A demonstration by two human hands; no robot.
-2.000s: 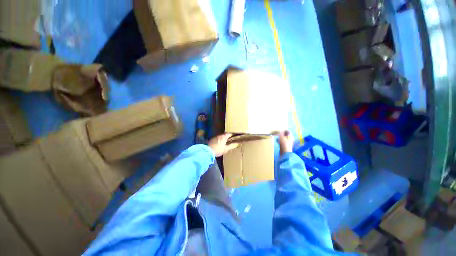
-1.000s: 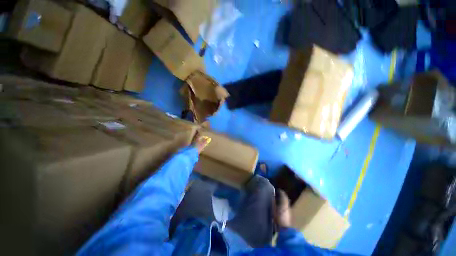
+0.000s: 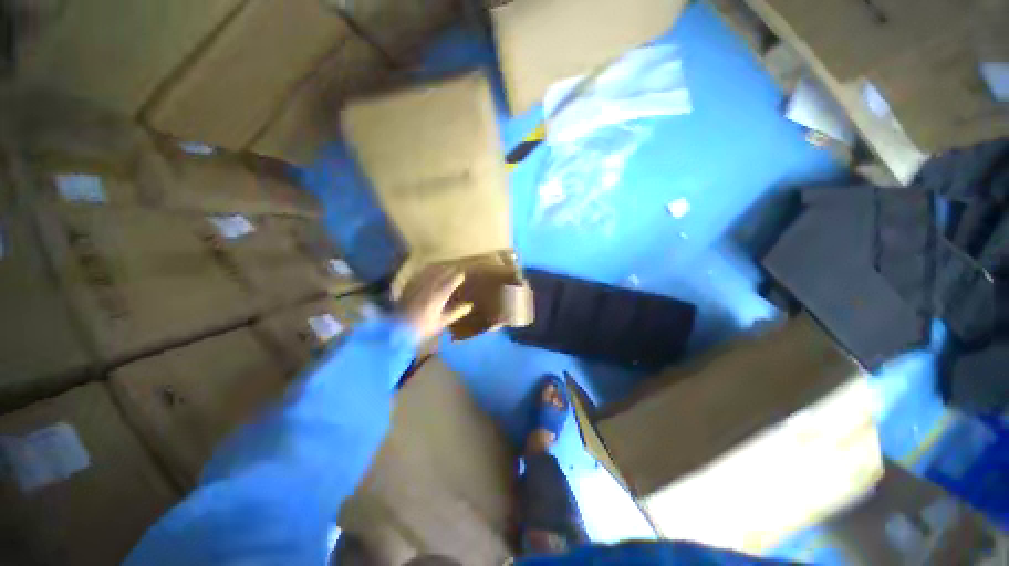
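My left hand [image 3: 434, 301] is at the small open tan carton [image 3: 484, 290], its fingers spread over the carton's left part. The image is blurred, so I cannot tell if it grips the edge. The carton stands on the blue floor with its brown inside showing. A taller tan carton [image 3: 435, 166] stands just beyond it. A long black piece [image 3: 606, 318] lies on the floor to its right. My right hand is out of the picture; only a bit of blue sleeve shows at the bottom edge.
Stacked cartons with white labels [image 3: 149, 265] fill the left side. A large tan carton [image 3: 730, 409] sits at the lower right. Black sheets or bags [image 3: 874, 260] lie at the right. Clear film [image 3: 586, 166] lies on the floor [image 3: 730, 122]. A foot in a sandal [image 3: 550, 407] shows below.
The view has turned and moved toward the small open carton. My left hand has gone from the long closed carton to the small open one. My right hand has left the picture.
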